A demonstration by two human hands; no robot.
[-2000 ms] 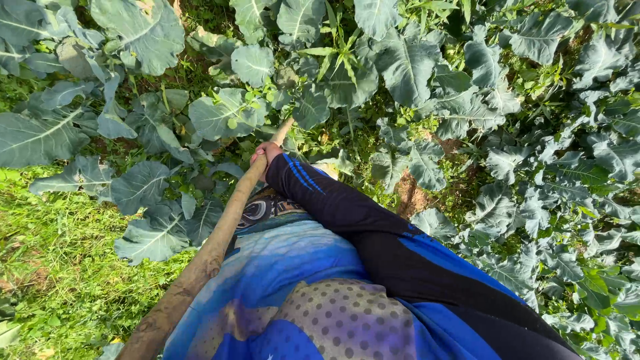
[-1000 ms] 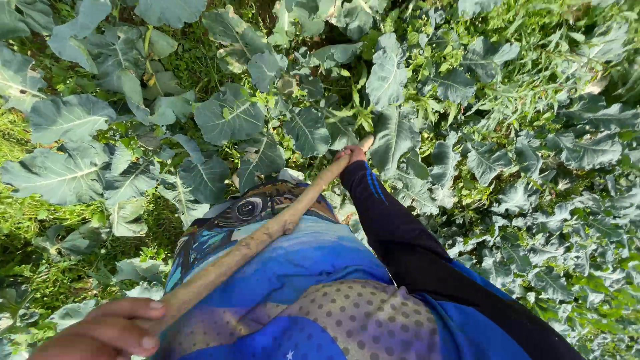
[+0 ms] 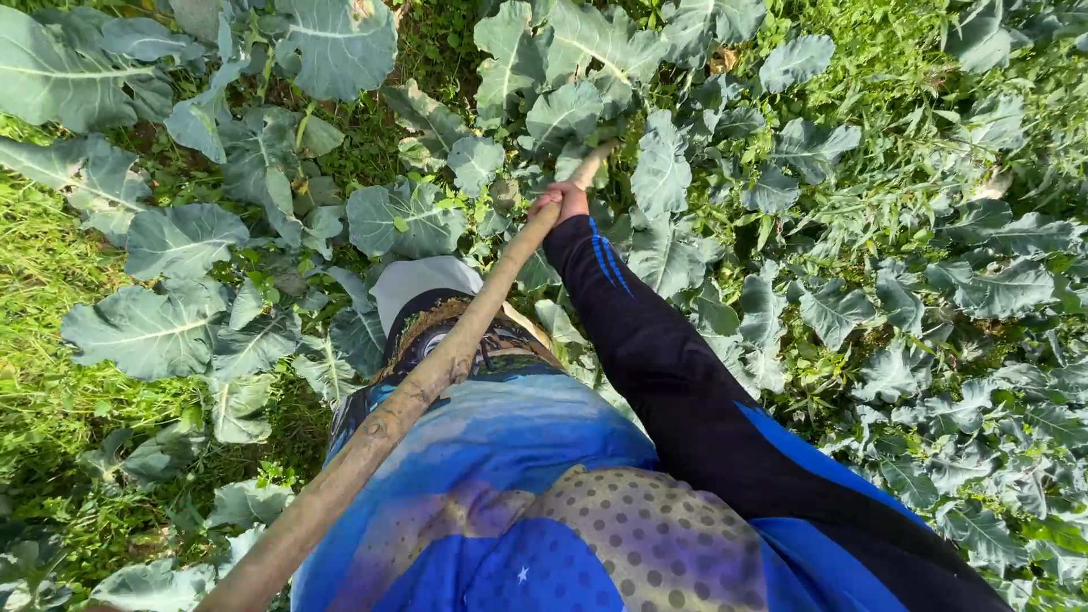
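Observation:
My right hand (image 3: 561,202), in a black sleeve with blue stripes, is wrapped round a long wooden pole (image 3: 459,336) a little below its far tip. The pole has knots and slants from the bottom left up to the leaves ahead, passing over my blue patterned shirt (image 3: 510,416). Its near end runs out of view. Only a sliver of what looks like my left hand (image 3: 102,608) shows at the bottom left edge, beside the pole; its fingers are hidden.
Broad grey-green leafy crop plants (image 3: 170,327) stand ahead and on both sides. Bright green weeds (image 3: 42,340) grow between them and thickly at the left. A pale grey shape (image 3: 421,285) and patterned clothing show beyond the shirt's lower edge.
My left hand, seen near the pole's near end a second ago, has dropped almost out of view. My right hand stays round the pole. The view has shifted over the plants.

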